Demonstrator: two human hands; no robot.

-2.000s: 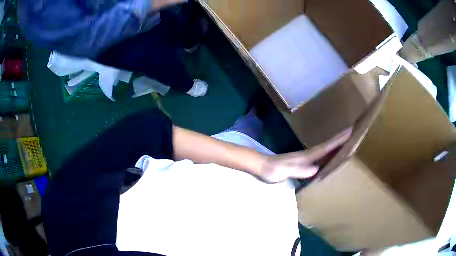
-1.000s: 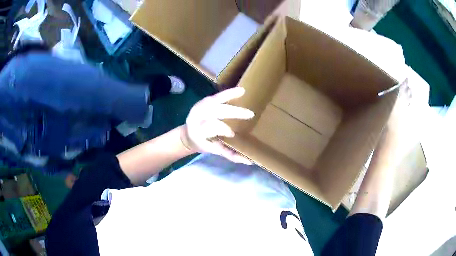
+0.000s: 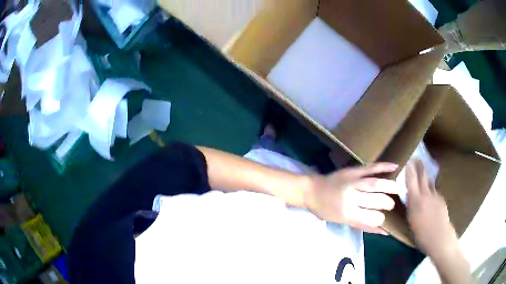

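Observation:
An open cardboard carton (image 3: 466, 172) stands at the right. My left hand (image 3: 355, 197) lies spread over its near left wall edge, fingers over the rim. My right hand (image 3: 430, 208) reaches into the carton and is partly blurred, its fingers at a white foam piece (image 3: 426, 161). Whether it grips the piece is unclear. A second carton (image 3: 377, 119) stands beside it at the upper middle, with a white foam pad (image 3: 327, 72) flat on its floor.
A heap of white pieces (image 3: 58, 83) hangs over crates at the upper left. A yellow crate (image 3: 41, 238) is at the lower left. White sheets (image 3: 471, 89) lie behind the cartons. A brown cardboard piece (image 3: 480, 28) is at the upper right.
The empty carton I held by both sides is now lower right beside the other carton. My right hand has moved inside it, with white material there. The other person is out of view.

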